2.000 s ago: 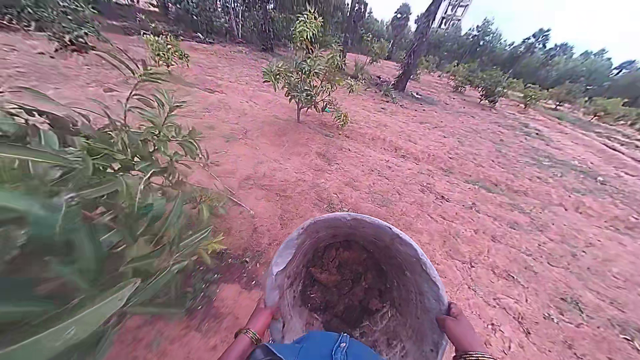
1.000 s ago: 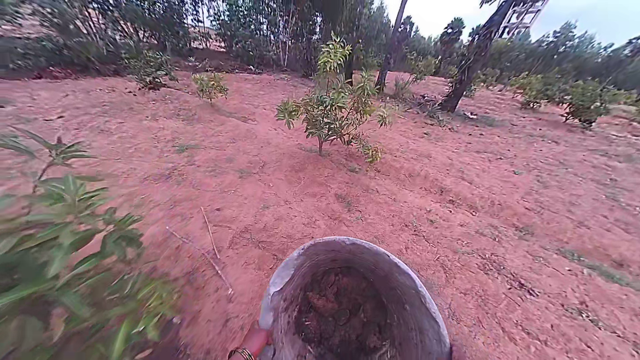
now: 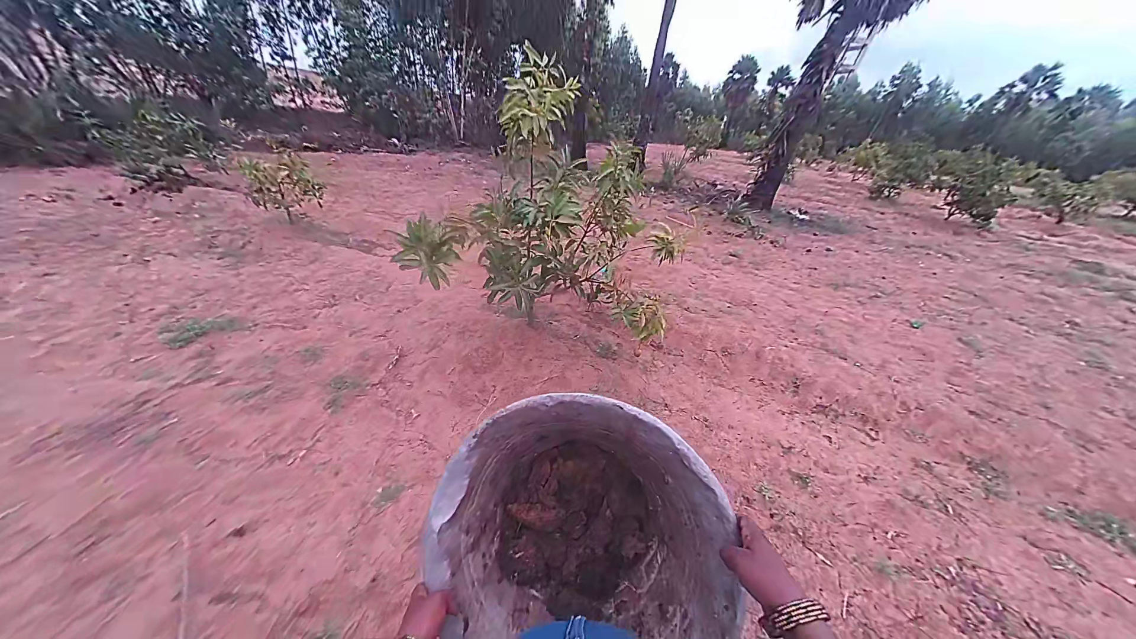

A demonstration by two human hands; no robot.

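A round grey basin [image 3: 683,479] with a dirt-smeared inner wall is held low in front of my body. Dark brown clumpy matter [image 3: 577,524], perhaps dung or soil, lies at its bottom. My left hand [image 3: 428,611] grips the rim at the lower left, partly cut off by the frame edge. On the opposite side my right hand [image 3: 759,559] holds the rim, with bangles at the wrist. Beyond the basin stands a young leafy tree [image 3: 555,226], rooted in reddish ground. A bit of blue clothing [image 3: 577,629] shows at the bottom edge.
Reddish bare soil [image 3: 302,426] with small weeds spreads around. A smaller sapling [image 3: 282,184] grows at the left. Farther off are a leaning palm trunk [image 3: 790,124], a shrub [image 3: 974,186] at the right and a line of trees across the back.
The view has moved forward, and the young tree is closer. The leafy plant at the left has gone out of view. Both hands stay with the basin, the right one more visible than a second ago.
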